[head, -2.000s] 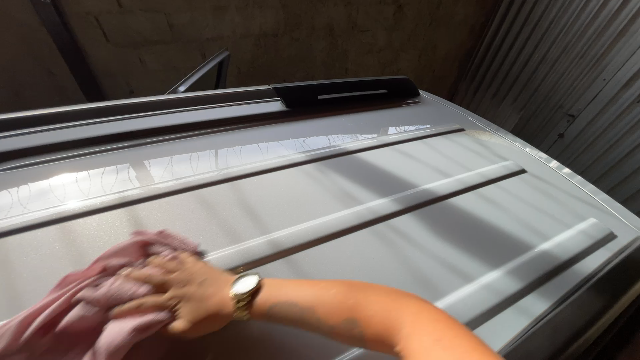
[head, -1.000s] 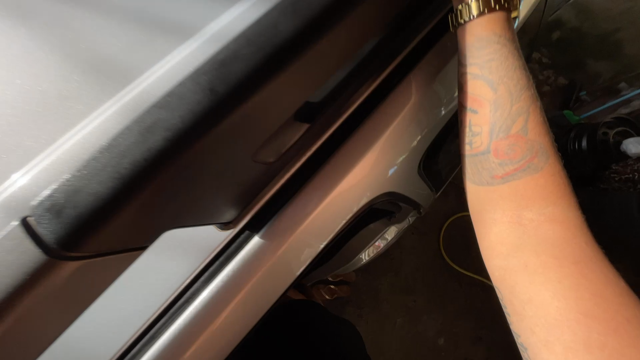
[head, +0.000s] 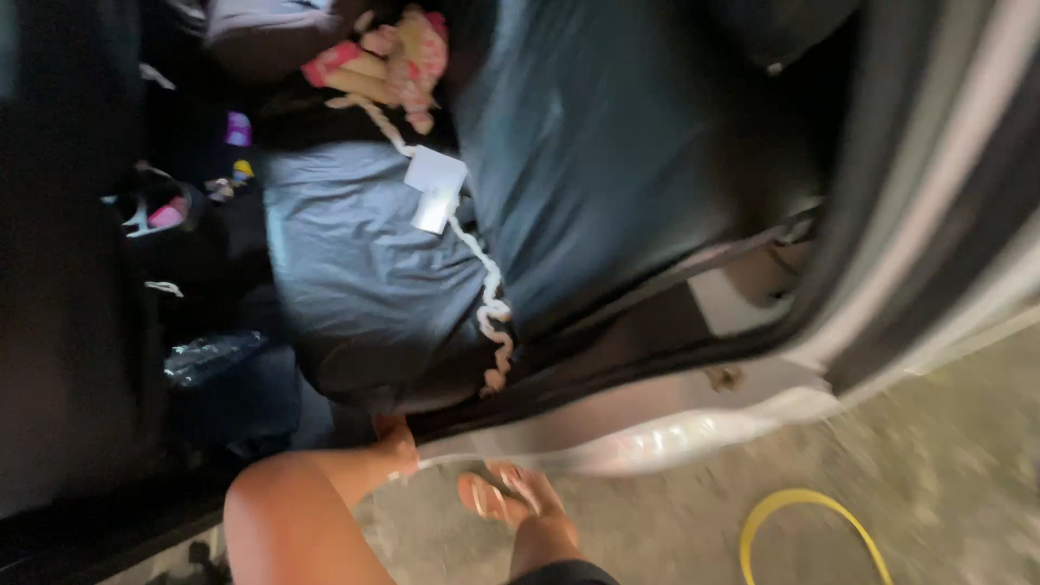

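Observation:
Neither my left hand nor my right hand shows in the view of now. Below me is a car's rear seat under a dark cover (head: 366, 244). A pale braided cord (head: 491, 284) lies across it, beside a white card or paper (head: 436, 175). At the top of the seat lies a doll in pink patterned clothes (head: 414, 65). One of my feet (head: 396, 447) rests at the door sill (head: 634, 435); the other, in a flip-flop (head: 491, 497), is on the ground.
Clear plastic wrapping (head: 213, 356) and small items, among them a purple one (head: 238, 128), lie in the dark footwell. A yellow hose or cable (head: 812, 497) curves over the concrete floor. The car's door frame (head: 918, 211) runs up the right side.
The view has swung from the car's roof and outer side down into the open rear doorway. The hand with the pink cloth, seen two seconds ago, and the watch-wearing arm are out of view.

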